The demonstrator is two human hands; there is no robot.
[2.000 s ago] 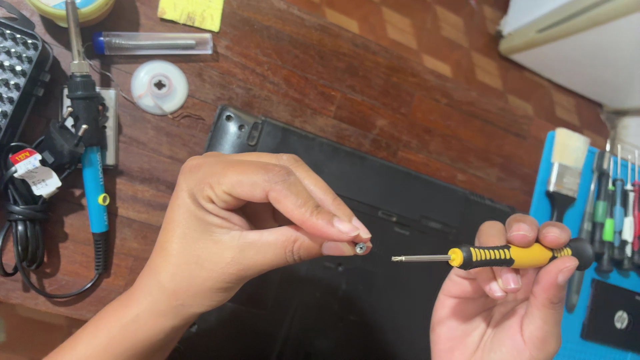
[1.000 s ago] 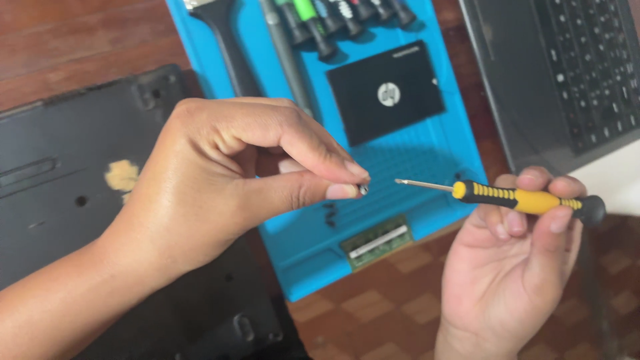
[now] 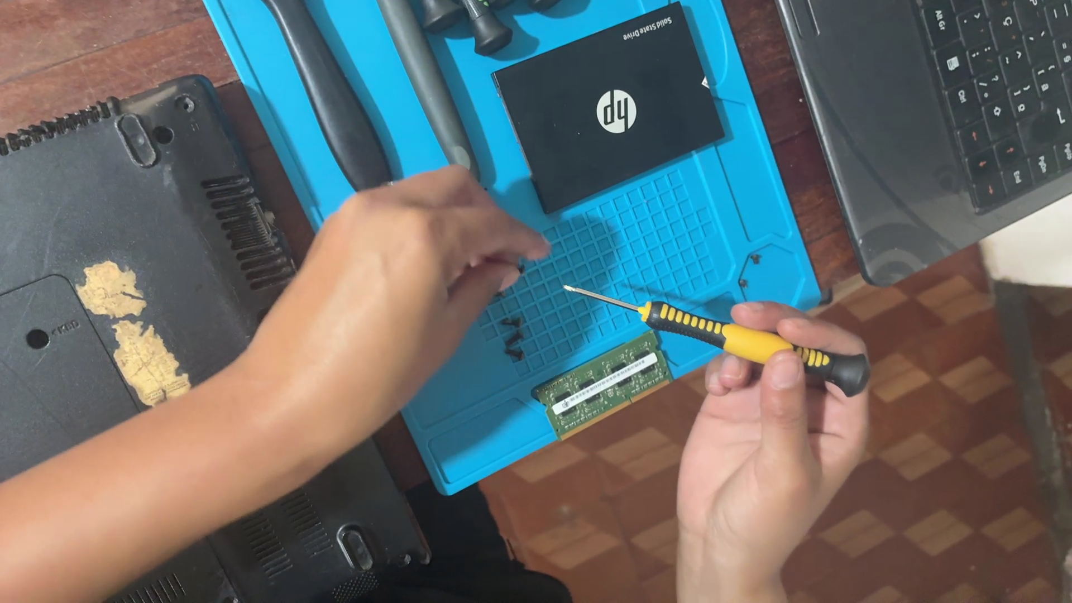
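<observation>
My left hand [image 3: 402,268] is over the blue silicone work mat [image 3: 469,427], thumb and forefinger pinched around a small dark screw [image 3: 520,269], mostly hidden by the fingertips. Just below those fingertips, several small black screws [image 3: 513,339] lie on the mat's grid. My right hand [image 3: 775,419] holds a yellow and black screwdriver [image 3: 754,342] by its handle, its tip pointing left above the grid. A green RAM module [image 3: 603,385] lies at the mat's lower edge, and a black HP solid state drive [image 3: 578,134] rests above the grid.
An upturned black laptop [image 3: 50,209] lies at left under my left forearm. Another laptop with its keyboard showing [image 3: 896,142] stands at upper right. A brush's black handle [image 3: 331,100], a grey tool [image 3: 427,84] and several screwdriver handles [image 3: 488,32] lie along the mat's top. Tiled floor shows below.
The view has swung right onto the mat. My left hand has come down from beside the screwdriver tip to near the loose screws. The screwdriver stays in my right hand.
</observation>
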